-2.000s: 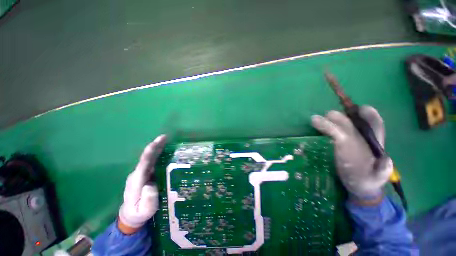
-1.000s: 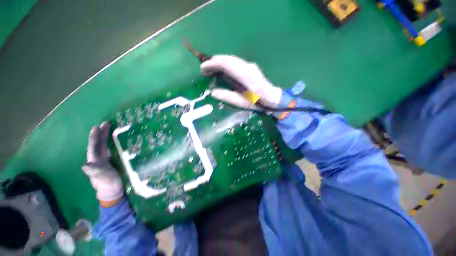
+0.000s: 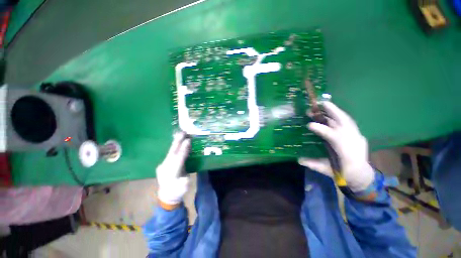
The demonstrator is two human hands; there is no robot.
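Observation:
The green circuit board (image 3: 217,111) lies solder side up on the mat near its front edge, with white tracks in a broken loop. My left hand (image 3: 173,171), in a white glove, is at the board's lower left corner, fingers at its edge. My right hand (image 3: 344,146), also gloved, is at the board's lower right and holds the soldering iron (image 3: 331,152). The iron's brown tip points up over the board's right part; whether it touches is unclear. No solder wire can be made out.
A grey fume extractor (image 3: 60,121) with a round black opening stands at the left, a solder spool (image 3: 90,153) beside it. The iron stand (image 3: 431,15) is at the upper right. Pink cloth (image 3: 38,205) shows lower left. A person's blue sleeve (image 3: 447,171) is at the right edge.
The camera view has turned and shifted. The board now lies nearly straight near the mat's front edge. My right hand has moved from the board's far edge to its lower right, still holding the iron.

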